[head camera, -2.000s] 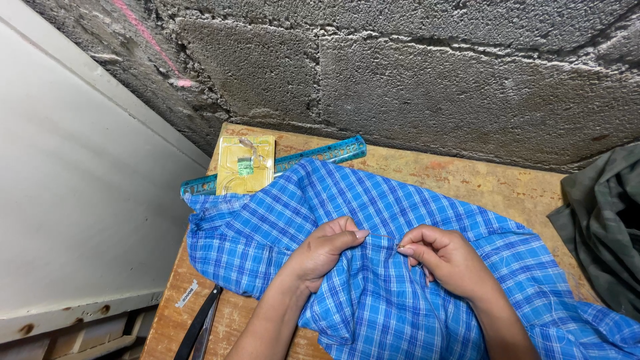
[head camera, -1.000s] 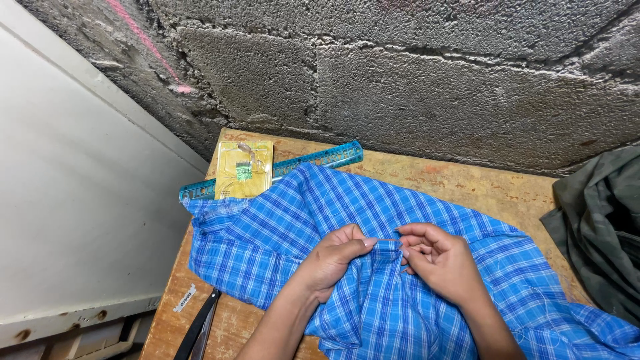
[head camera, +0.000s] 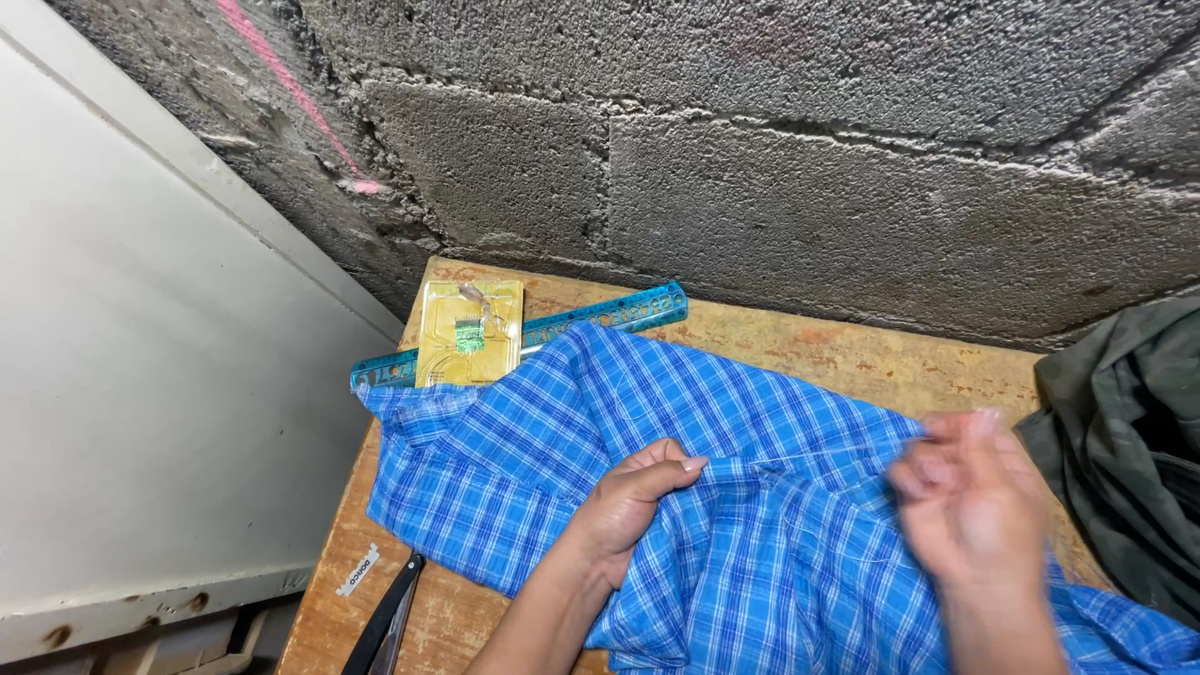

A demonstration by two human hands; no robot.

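Blue plaid cloth (head camera: 712, 394) lies bunched over the wooden tabletop. My left hand (head camera: 623, 506) pinches a folded edge of it between thumb and fingers. Off to the right, my right hand (head camera: 970, 497) is blurred by motion, its fingertips drawn together at the end of a pale thread (head camera: 834, 452) that runs taut back to the cloth near my left hand. Whether a needle is in those fingers cannot be seen.
A yellow needle card in clear plastic (head camera: 469, 352) lies on a blue plastic stencil ruler (head camera: 609, 314). Scissors (head camera: 386, 609) and a Dorco blade (head camera: 358, 569) rest at the near left. Dark green fabric (head camera: 1125, 450) is on the right; a block wall (head camera: 844, 225) stands behind.
My right hand has moved away to the right from the cloth edge beside my left hand, and the thread now stretches between them. My left hand keeps its pinch on the cloth.
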